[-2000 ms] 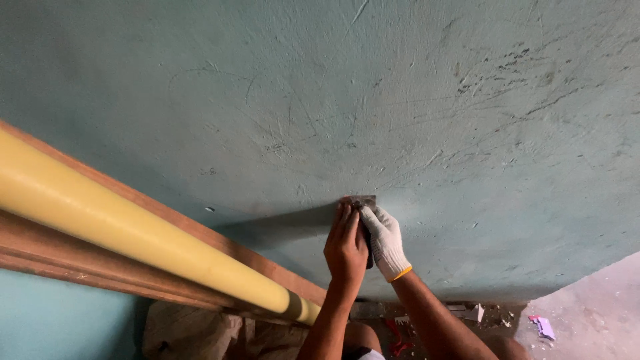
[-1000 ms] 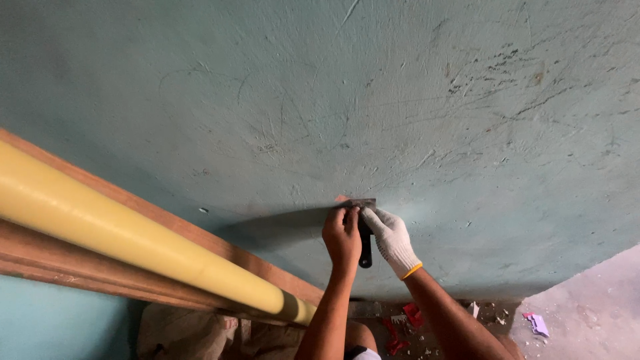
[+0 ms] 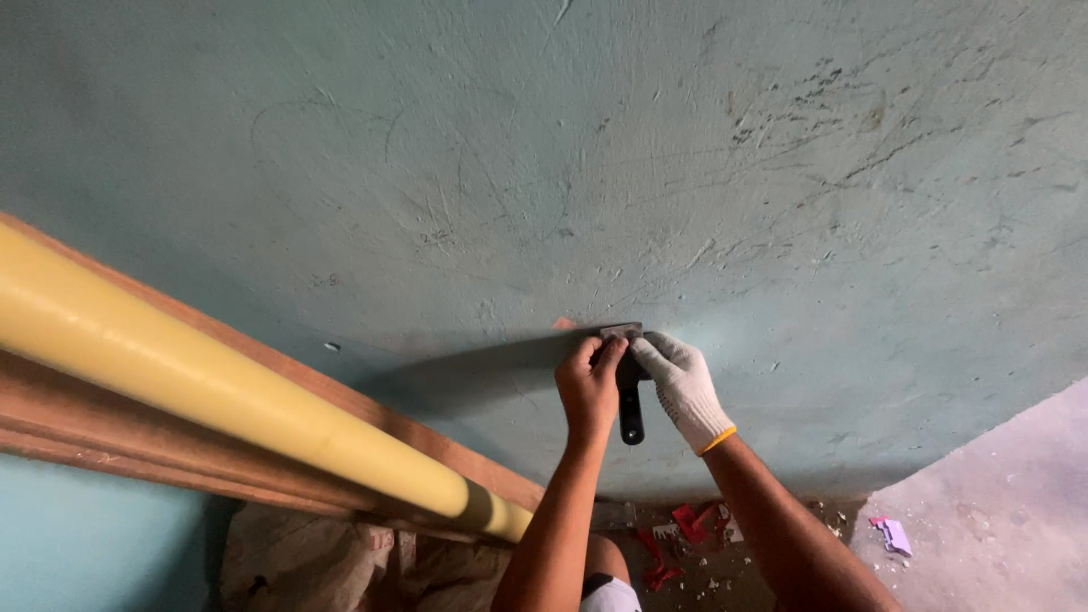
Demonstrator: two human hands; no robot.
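Note:
A putty knife with a black handle (image 3: 631, 412) and a flat metal blade is held up against a painted blue-green wall (image 3: 476, 187). My bare left hand (image 3: 589, 382) pinches the blade from the left with thumb and fingers. On the other side, my right hand (image 3: 682, 382), in a white knitted glove with a yellow cuff, grips the blade's right side. The handle hangs down between the hands. Just left of the blade, a small reddish patch (image 3: 564, 324) shows on the wall, which bears scratches and dark marks.
A thick yellow pipe (image 3: 255, 399) runs diagonally along a brown wooden frame (image 3: 433, 438) at the left. Below lie crumpled sacking (image 3: 314, 552), red plastic pieces (image 3: 693, 523) and pale debris. A purple object (image 3: 892, 537) rests on the light floor at the right.
The knife's handle, mostly hidden between the hands two seconds ago, now shows below them. Beside the blade the reddish patch has come into sight. Both hands remain on the knife.

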